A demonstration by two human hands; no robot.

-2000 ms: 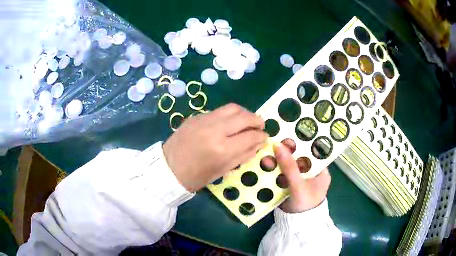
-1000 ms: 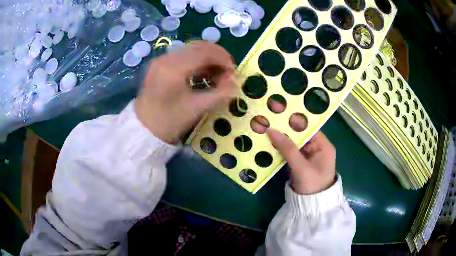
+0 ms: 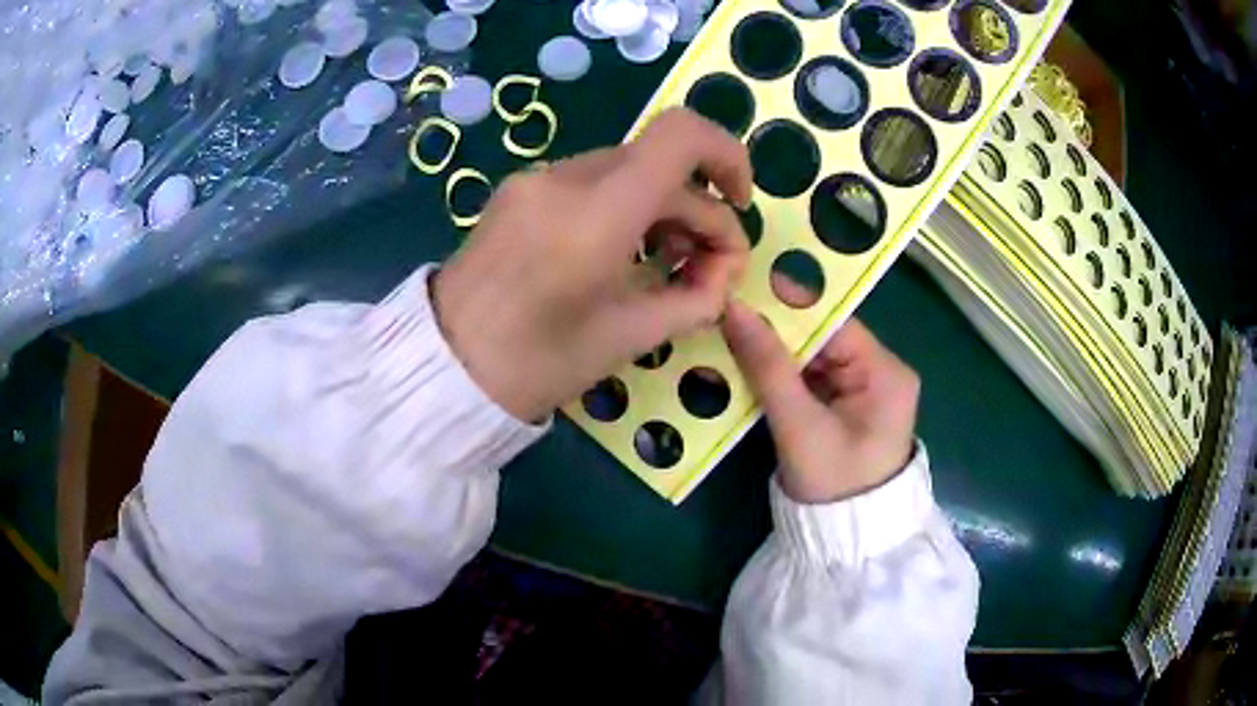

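A long pale-yellow die-cut adhesive sheet (image 3: 772,297) lies slanted before me, its top end cut off by the frame. Its upper holes look larger and dark-rimmed; those at its lower end look smaller. My right hand (image 3: 834,407) holds its lower right edge, thumb on top, other fingers partly hidden behind. My left hand (image 3: 593,262) is over the sheet's left part, fingertips bunched at a hole beside my right thumb. Whether they grip anything is hidden. Several thin yellow rings (image 3: 433,144) lie left of the sheet, near loose white discs (image 3: 393,58).
A clear plastic bag of discs (image 3: 152,228) is at left. A fanned stack of yellow sheets (image 3: 1048,317) lies at right, with a tangle of yellow rings (image 3: 1059,104) behind it. Greyish sheets (image 3: 1192,510) stand at the far right. A brown carton (image 3: 104,441) shows at lower left.
My left hand has moved right, from beside the sheet onto it, with fingertips near my right thumb. Loose rings it covered now show. The sheet sits slightly higher and further left in view.
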